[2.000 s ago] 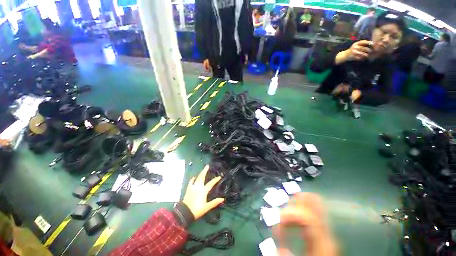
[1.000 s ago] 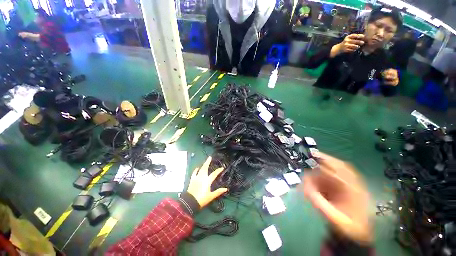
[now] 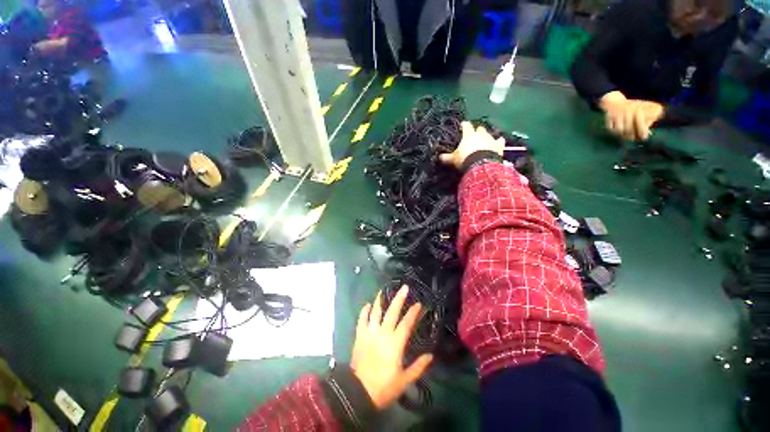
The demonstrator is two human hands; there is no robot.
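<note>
A large heap of black antenna cables (image 3: 422,211) lies in the middle of the green table. My left hand (image 3: 388,348) is spread at the heap's near left edge, fingers apart, with nothing seen in it. My right hand (image 3: 473,145) is stretched over the heap, fingers bent onto its far part; whether they grip cables is hidden. My right forearm covers the heap's right side. Antenna modules (image 3: 604,253), some with pale faces, show beyond that sleeve.
A white sheet (image 3: 312,325) lies left with cables over it and black modules (image 3: 181,350) beside it. Round coils with tan discs (image 3: 204,170) lie farther left. A metal post (image 3: 283,84) and white bottle (image 3: 502,83) stand behind. More cables and a person's hands (image 3: 631,116) are right.
My right hand has moved from the near right to the far part of the heap. My left hand stays spread at the near edge. The person at right has lowered their raised hand.
</note>
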